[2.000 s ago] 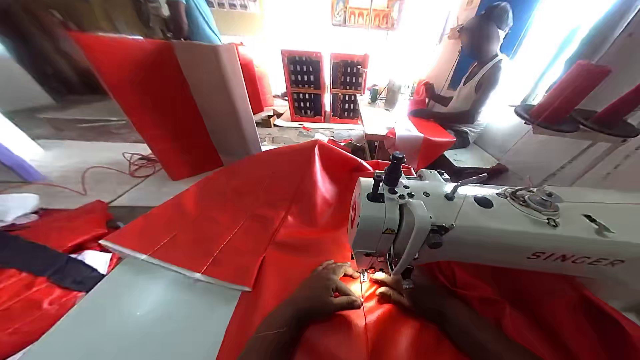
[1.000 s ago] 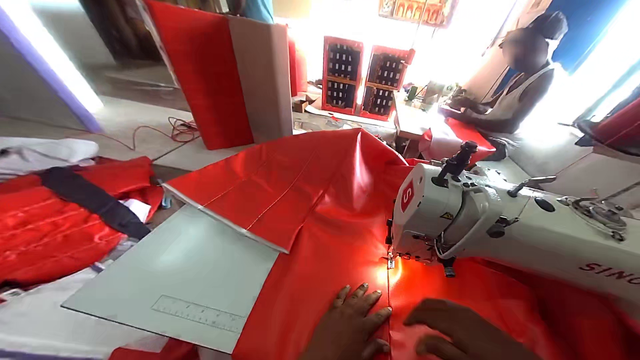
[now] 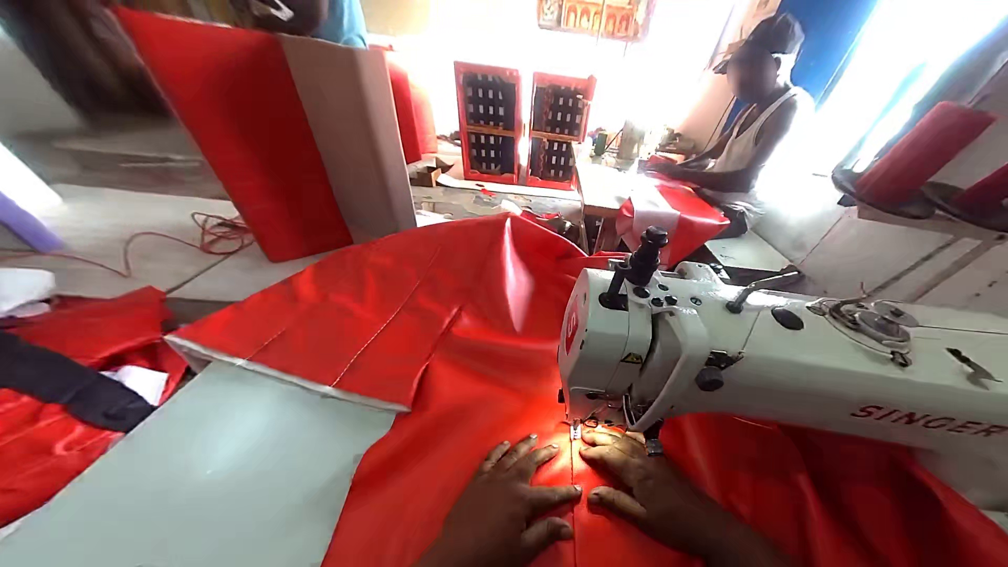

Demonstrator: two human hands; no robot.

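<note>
Red vinyl-like material (image 3: 472,378) with stitched lines lies over the sewing table and runs beneath a white Singer sewing machine (image 3: 756,346). The machine's presser foot (image 3: 576,431) stands on a seam in the lit patch. My left hand (image 3: 512,500) lies on the material just left of the seam, fingers apart, palm down. To the right of the seam, my right hand (image 3: 642,480) presses on the same material, its fingertips close to the presser foot and partly under the machine head. Neither hand grips anything. A flap with a pale edge (image 3: 339,346) is spread at the left.
The grey tabletop (image 3: 220,472) shows at left, beside a heap of red and black fabric (image 3: 71,394). A red and grey upholstered panel (image 3: 260,142) stands behind. Thread cones (image 3: 921,153) are at right. A person (image 3: 756,134) sits at another table farther back.
Since one second ago my right hand has moved forward to the presser foot, and my left hand has come closer to it too. The view has shifted left.
</note>
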